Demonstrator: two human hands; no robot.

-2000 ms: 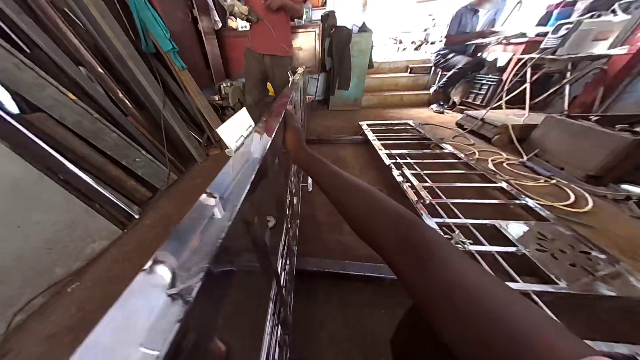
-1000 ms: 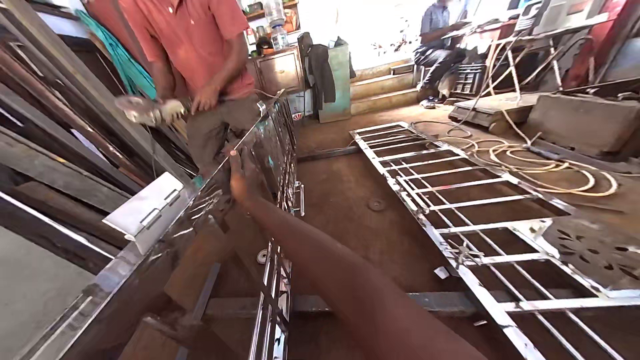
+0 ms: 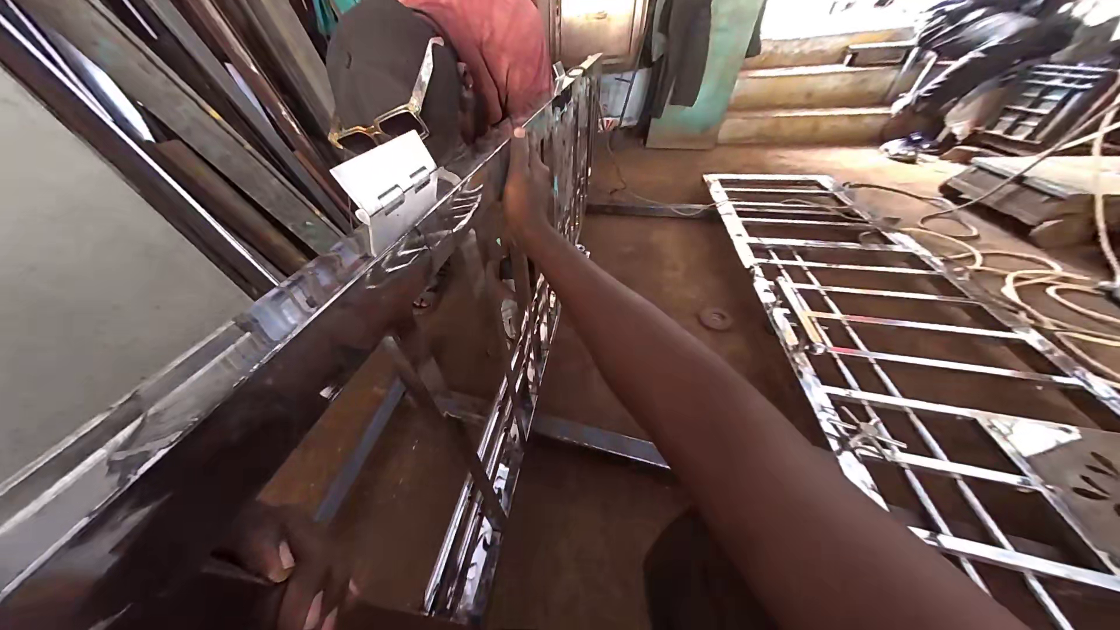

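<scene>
A glossy metal door with a barred frame stands on its long edge, running away from me. My right hand reaches across from the lower right and holds its upper edge, palm against the sheet and a fingertip over the rim. A pale hinge stands up from that edge, left of my right hand. Fingers of what may be my left hand show dimly low on the dark sheet; whether this is the hand or its reflection, I cannot tell. What it touches is unclear.
A co-worker in a dark cap leans close behind the hinge. Metal bars lean at left. A barred metal frame lies at right, near a coiled hose. A metal bar crosses the floor.
The co-worker, upright with a power tool in hand one second ago, has bent down to the door edge; the tool no longer shows. My right hand stays at the door's upper edge.
</scene>
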